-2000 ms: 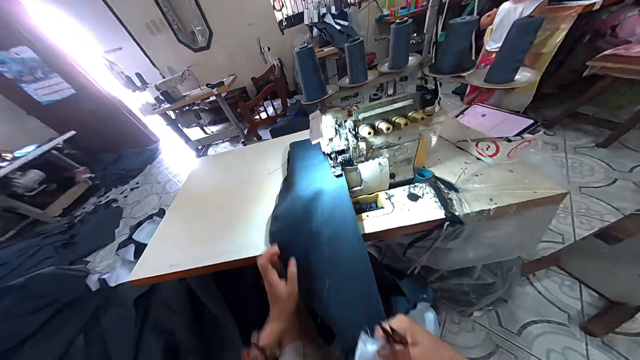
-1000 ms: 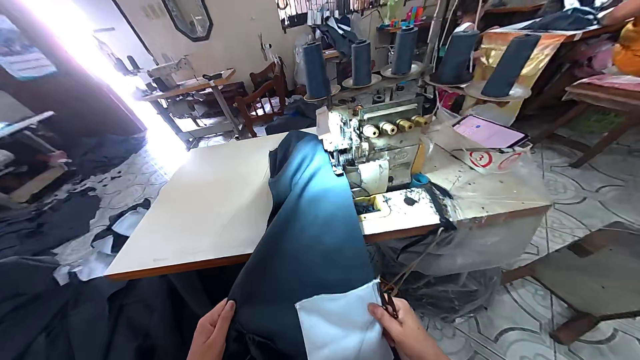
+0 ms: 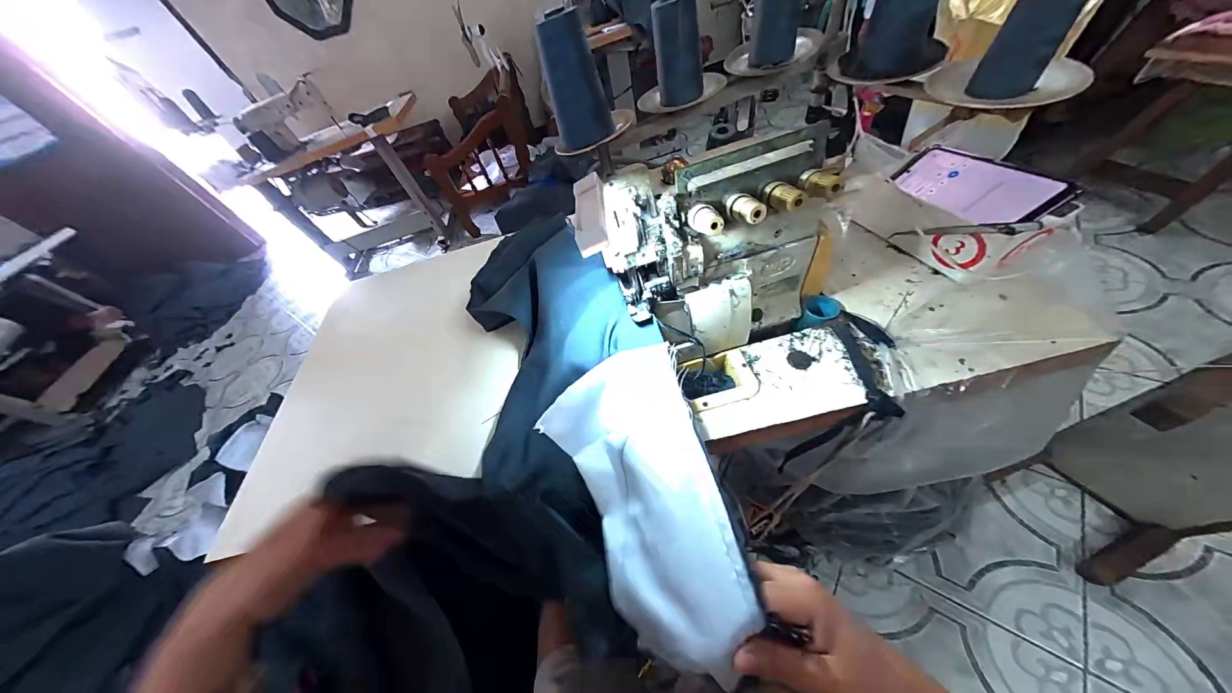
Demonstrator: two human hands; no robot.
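Dark blue fabric [image 3: 568, 327] runs from beside the presser foot of an overlock sewing machine [image 3: 712, 231] down over the table's front edge. White fabric [image 3: 645, 481] lies along its right side, close to the machine. My right hand [image 3: 808, 626] grips the lower end of the white piece and the dark edge; something small and dark, not clear, shows in its fingers. My left hand [image 3: 337, 539], blurred, is at the left with a raised fold of dark cloth [image 3: 414, 491] at its fingers; the blur hides how firmly it holds this.
Thread cones [image 3: 679, 53] stand behind the machine. A tablet [image 3: 982, 183] lies on the tabletop [image 3: 385, 356] at the right, by plastic sheeting. A wooden stool [image 3: 1145, 452] is at the right. Dark cloth [image 3: 106, 481] covers floor at the left; another sewing machine [image 3: 289, 115] stands behind.
The white fabric, lower in front a second ago, now reaches up beside the presser foot. My left hand has moved left and lifted a dark fold. The view is nearer the machine.
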